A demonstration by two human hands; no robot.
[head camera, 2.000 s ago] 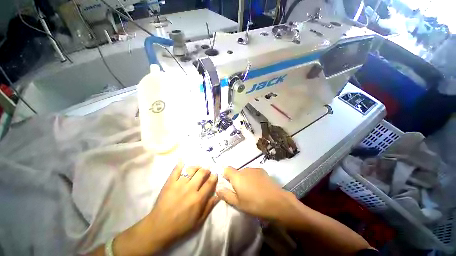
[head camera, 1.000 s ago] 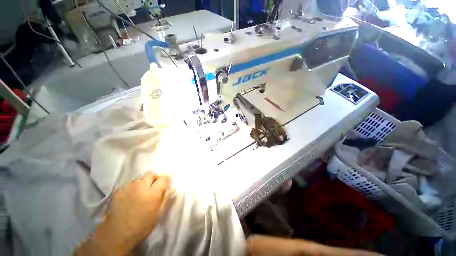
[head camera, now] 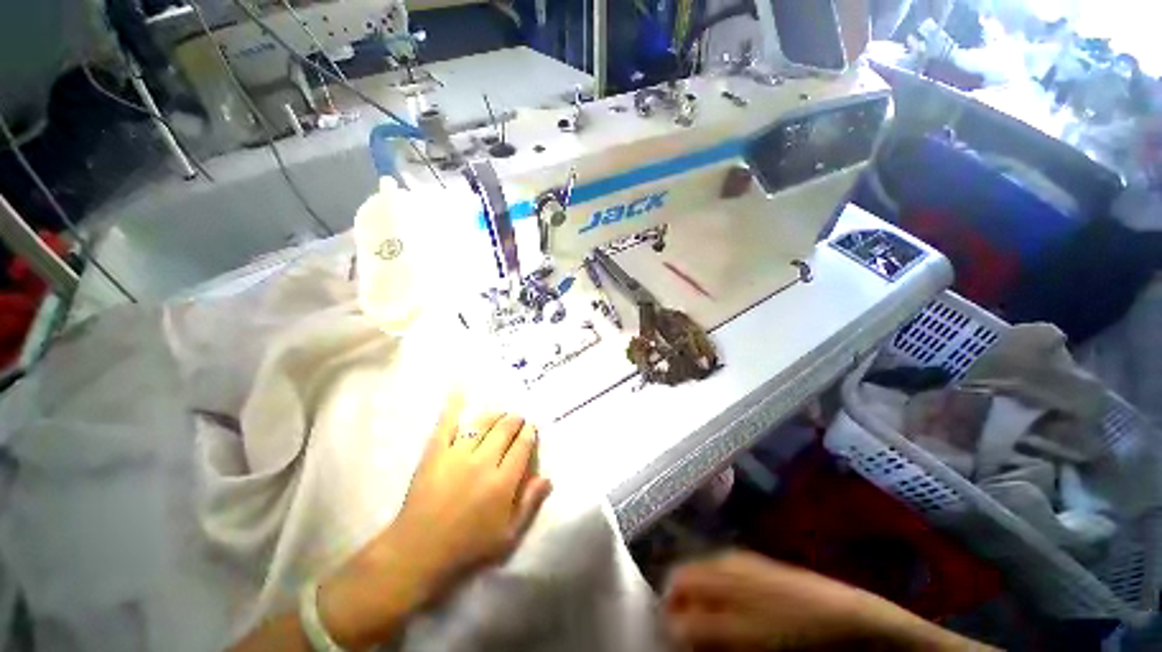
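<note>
A light grey-beige garment piece [head camera: 306, 433] spreads over the table left of the needle and hangs over the front edge. My left hand [head camera: 474, 481] lies on it, fingers together and pressing it down near the needle area. My right hand [head camera: 720, 599] is low, in front of the table edge, blurred, with its fingers curled beside the hanging cloth; whether it holds cloth is unclear. The white sewing machine [head camera: 688, 191] with a blue stripe stands behind. Its presser foot and needle area [head camera: 529, 306] is brightly lit, and glare hides the cloth edge there.
A dark brown bundle [head camera: 675, 350] with long grey metal blades lies on the machine bed. A pale yellow plastic piece [head camera: 386, 261] stands left of the needle. A white basket [head camera: 937, 478] with grey-beige cloths is at the right, beside red material on the floor.
My left hand has moved right and up, nearer the needle, since one second ago. My right hand, first at the cloth by the needle, dropped out of view and now shows low at the table front.
</note>
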